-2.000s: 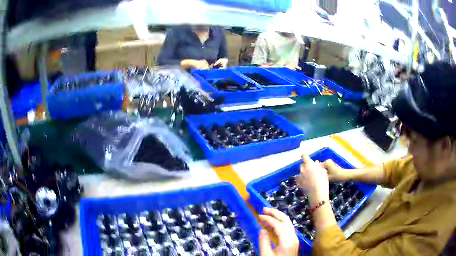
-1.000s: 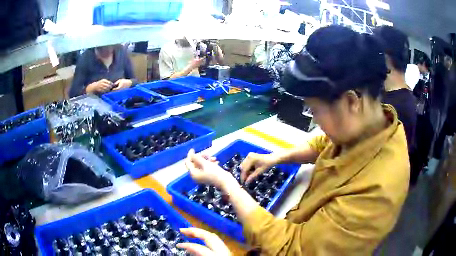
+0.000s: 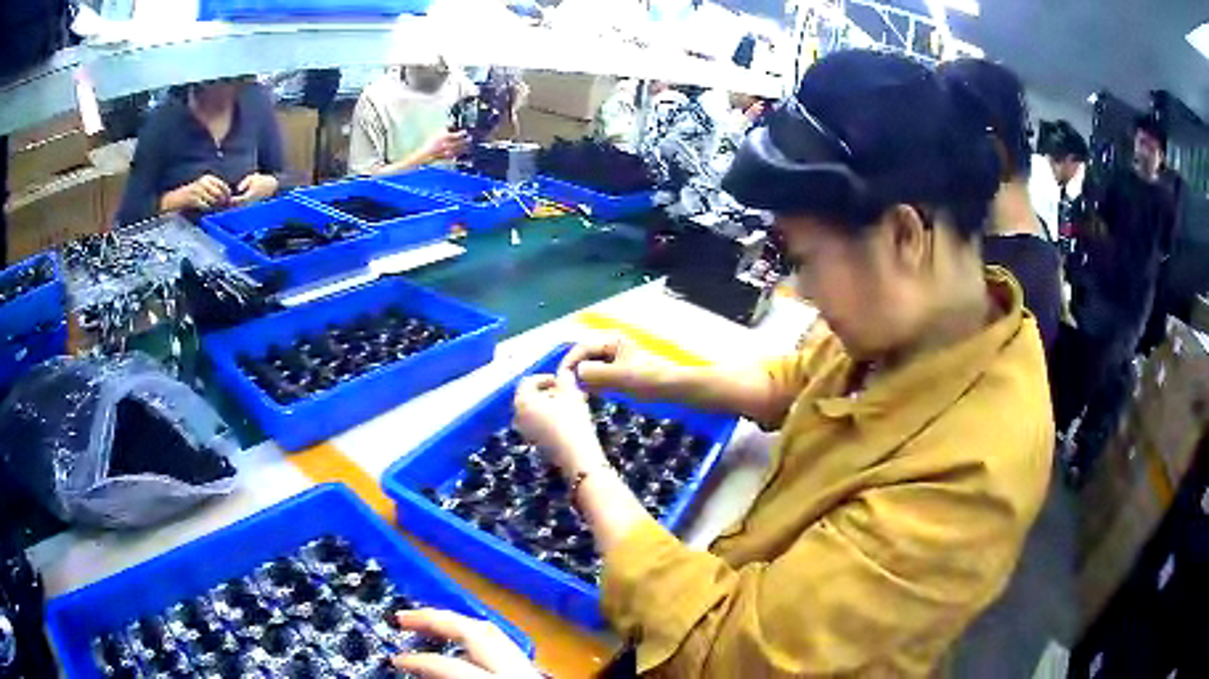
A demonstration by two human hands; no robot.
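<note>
A blue tray [image 3: 199,541] at the lower left holds rows of silvery modules with black round barrels [image 3: 281,600]. My right hand [image 3: 458,646] is at the bottom edge of the picture, over the tray's right part, partly cut off. Its fingers are spread a little above the modules, and I see nothing held in them. My left hand is not in view. An open clear plastic bag [image 3: 82,422] with a dark heap of small black parts [image 3: 159,444] lies behind the tray at the left.
A person in a mustard jacket [image 3: 849,478] sits at the right, hands over a second module tray [image 3: 491,524]. A third module tray [image 3: 259,398] stands behind. Across the green belt [image 3: 530,285] are more blue trays and people. Dark wired parts [image 3: 16,610] are at the left edge.
The view has swung right, so the bench and trays sit further left. My right hand stays by the near tray's right side. The neighbour's hands have come together above their tray.
</note>
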